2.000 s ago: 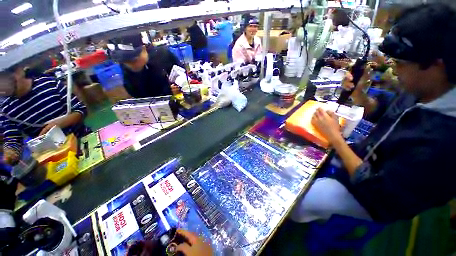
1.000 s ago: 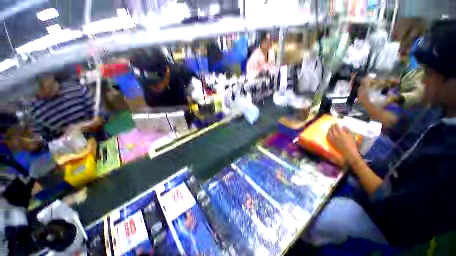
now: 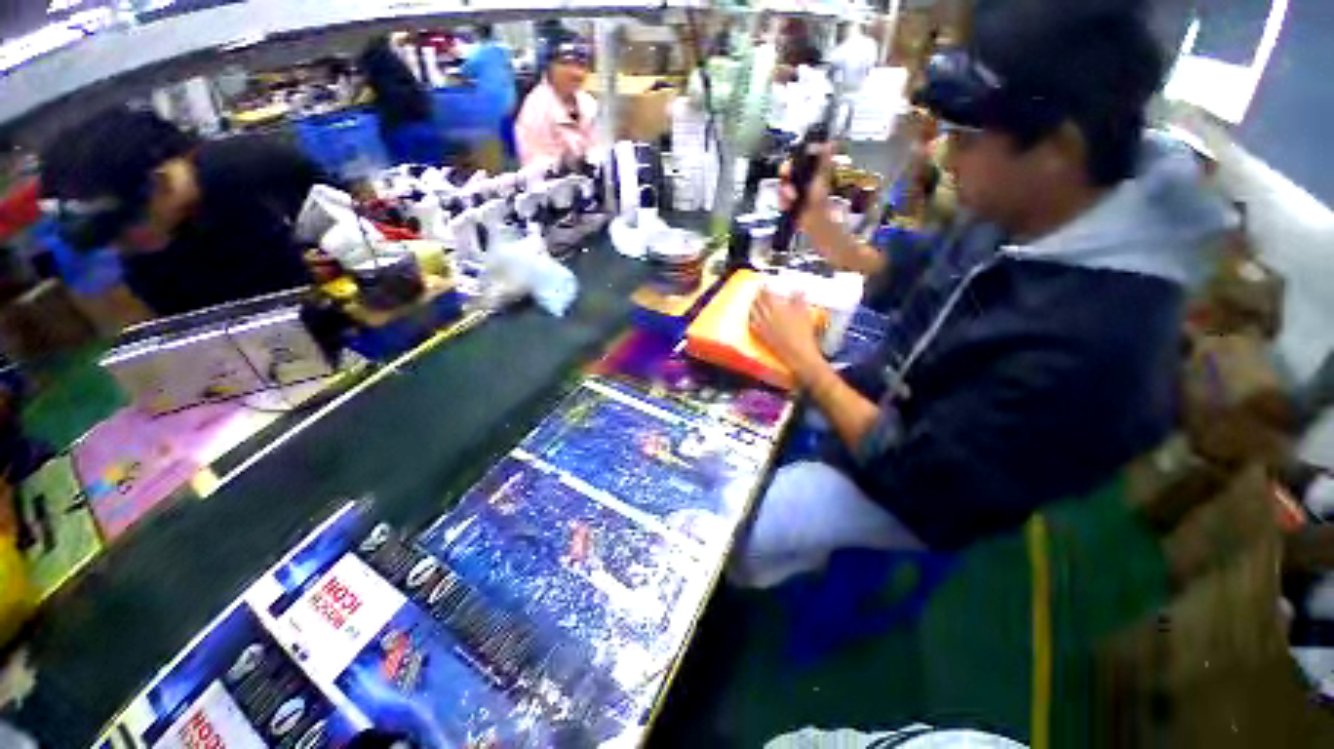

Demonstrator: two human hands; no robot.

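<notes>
Neither of my hands is in view. Nearest in front of me lie blue printed cardboard sheets [image 3: 585, 542] with worn, shiny surfaces. White labels with red print [image 3: 340, 615] show on the sheets at the lower left. A small dark thing [image 3: 378, 739] is cut off by the bottom edge; I cannot tell what it is. The sheets lie along the dark green bench [image 3: 366, 439].
At right, a seated person [image 3: 1024, 337] rests a hand on an orange pad [image 3: 739, 329] and raises a dark tool [image 3: 802, 173]. Across the bench, another person [image 3: 220, 220] bends near rows of white-and-black units [image 3: 498, 212]. A clear plastic bag [image 3: 534, 275] lies near them.
The view has turned right. The hand at the bottom two seconds ago, with a dark round part, is out of the picture. The white housing at lower left has left the view.
</notes>
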